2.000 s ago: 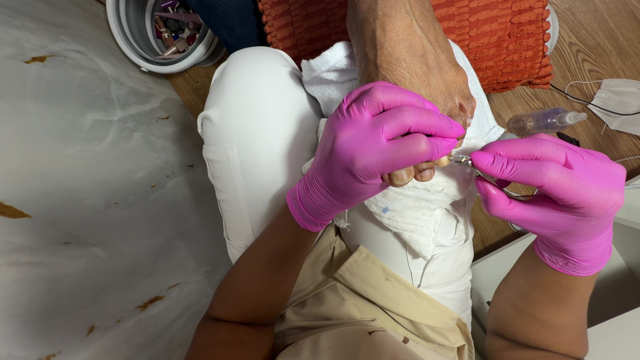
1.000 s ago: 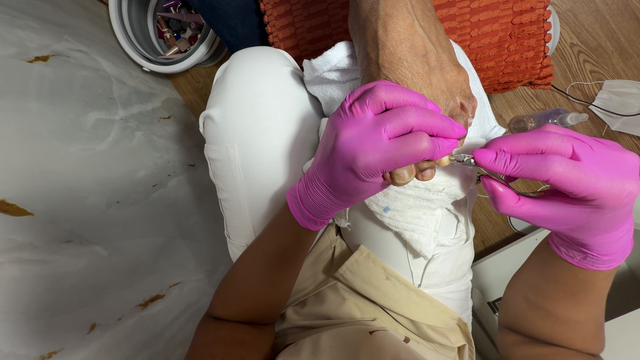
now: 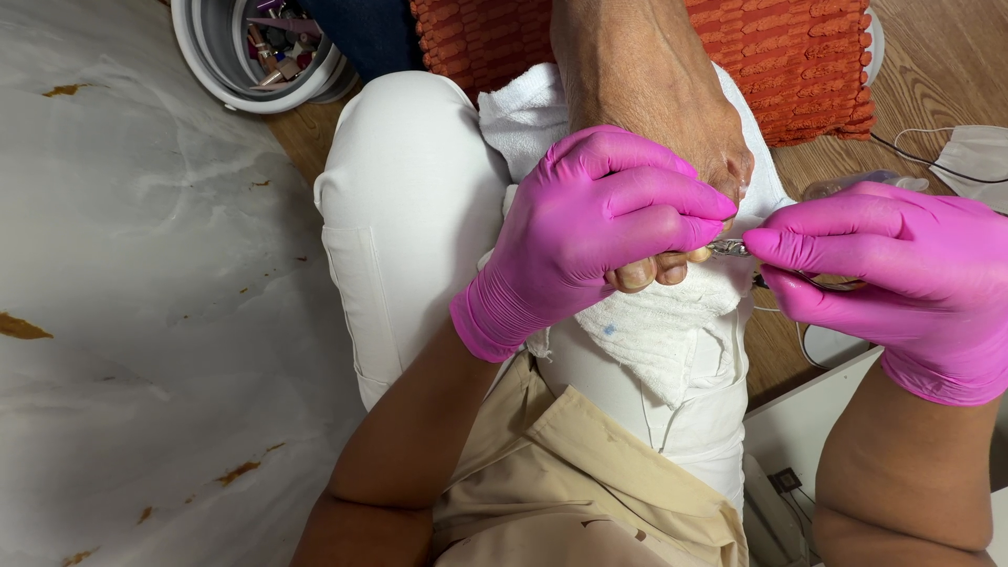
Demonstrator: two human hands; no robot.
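Another person's bare foot [image 3: 657, 87] rests on a white towel [image 3: 661, 323] across my lap. My left hand [image 3: 591, 232], in a pink glove, wraps over the front of the foot, its thumb and fingertips pinching at the toes. My right hand [image 3: 890, 276], gloved in pink too, holds metal nippers [image 3: 728, 247], whose tip touches or nearly touches a toe beside my left fingertips. Whether the jaws are apart cannot be told. Two toes [image 3: 650, 272] show below my left hand; other toes are partly hidden by it.
A grey and white bucket [image 3: 311, 90] of small bottles and tools stands at the upper left. An orange textured cloth [image 3: 787, 63] lies behind the foot. On the wooden floor at right are a clear bottle [image 3: 846, 183], a white face mask [image 3: 976, 161] and a cable. A white drawer or box [image 3: 811, 402] is at lower right.
My right hand has shifted slightly, first to the right and then a little back, still holding the nippers. My left hand stays on the foot.
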